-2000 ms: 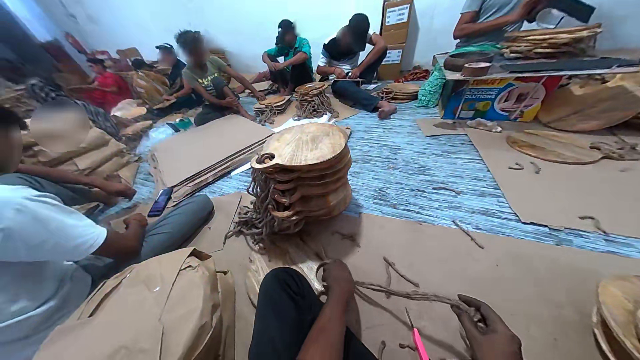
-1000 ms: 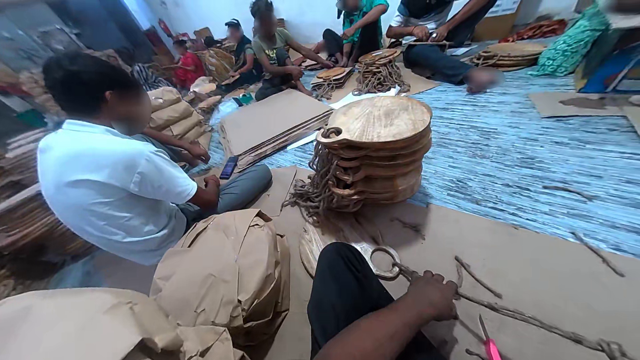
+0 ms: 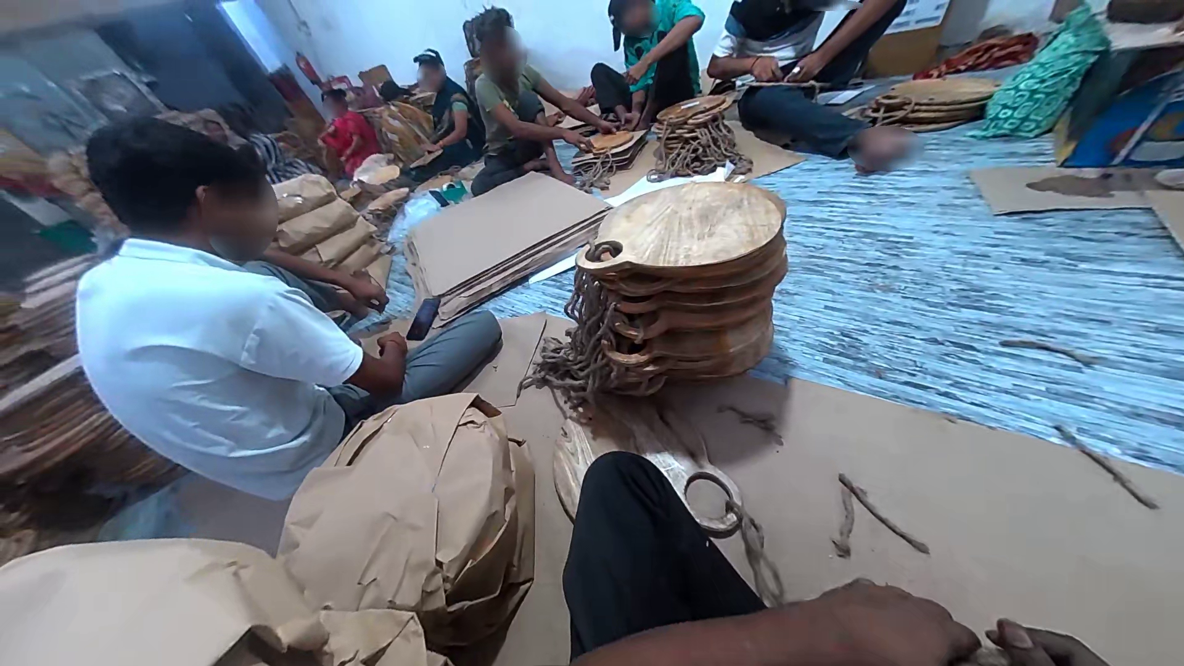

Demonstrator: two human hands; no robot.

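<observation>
My left hand (image 3: 893,624) is low at the right, fingers closed, with a bit of brown cord showing where it meets my right hand (image 3: 1045,643). The right hand is cut off by the bottom edge, so its grip is unclear. A twisted brown cord (image 3: 758,555) is looped through the handle ring of a wooden board (image 3: 712,499) and passes down behind my left forearm. My knee in black trousers partly hides this board. Behind it stands a stack of round wooden boards (image 3: 694,227), with many cords (image 3: 592,342) hanging from the handles.
Cord scraps (image 3: 883,518) lie on the cardboard sheet (image 3: 971,462). Paper-wrapped bundles (image 3: 407,518) stand at the left, beside a seated person in a white shirt (image 3: 213,351). Flat cardboard sheets (image 3: 509,231) are stacked behind. Several people sit farther back among more boards.
My hands have drawn together at the lower right; two seconds ago they were apart along the cord. The pink-handled tool has left view. The view has swung left.
</observation>
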